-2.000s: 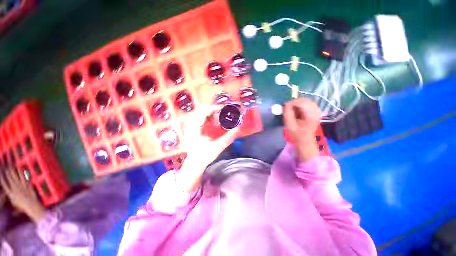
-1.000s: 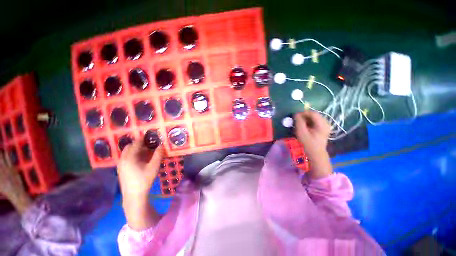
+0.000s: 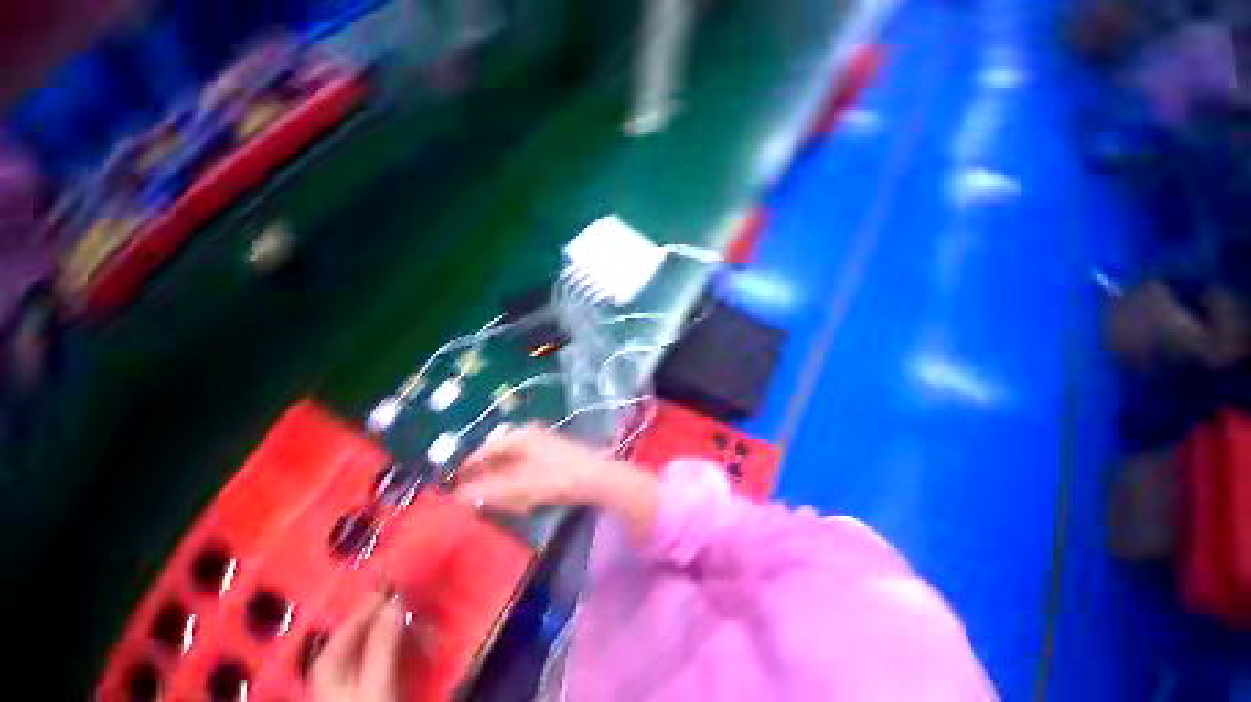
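Note:
The red compartment tray lies at the lower left, blurred, with dark round watch heads in its pockets. My right hand is at the tray's right end beside the white charging pucks; blur hides whether it holds anything. My left hand is over the tray near the bottom edge, blurred and partly cut off; its fingertips and any held thing are unclear. White cables run from the pucks to a white multi-port charger.
A black tray and a spare red tray are beside the bench edge, right of my right hand. A red-edged container stands at the upper left. Blue floor runs along the right, with a blurred person's hands and a red object.
The view has swung to the right and blurred, so the tray now lies lower left and tilted. My right hand has moved from the nearest puck to the tray's end.

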